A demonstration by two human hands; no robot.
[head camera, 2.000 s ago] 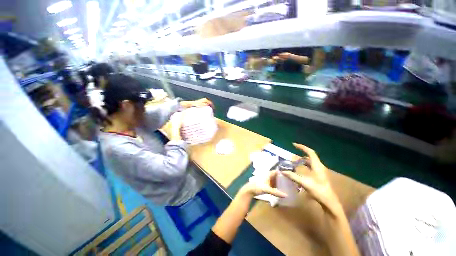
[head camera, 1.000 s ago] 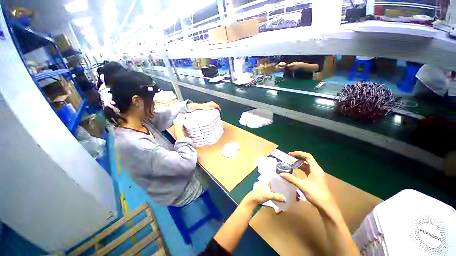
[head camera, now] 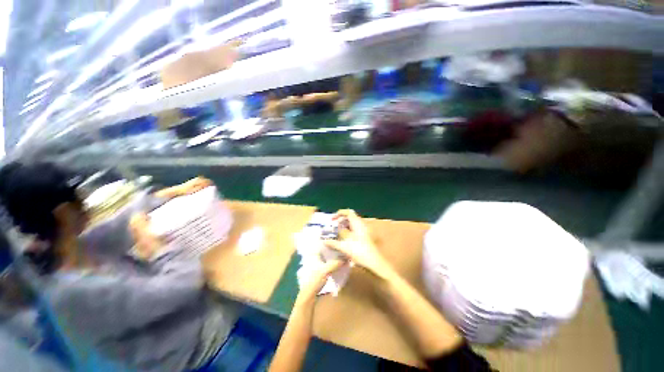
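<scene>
The frame is blurred. A small whitish dispenser bottle with a silvery top is between my two hands, over the left edge of the tan work mat. My left hand is around its lower body. My right hand is at its top, fingers bent around the cap; whether the cap is open is too blurred to tell. White cloths lie beside and partly behind the bottle. A stack of white plastic housings stands on the mat to the right of my hands.
A coworker in grey sits at left, hands at another housing stack. A small white piece lies on that mat. The green conveyor runs behind, with a white item on it. A white crumpled heap lies far right. An overhead shelf crosses above.
The view has swung right, bringing the whole near housing stack and the white heap at far right into view. My right hand's fingers have closed in around the bottle's top; the raised cap no longer shows clearly.
</scene>
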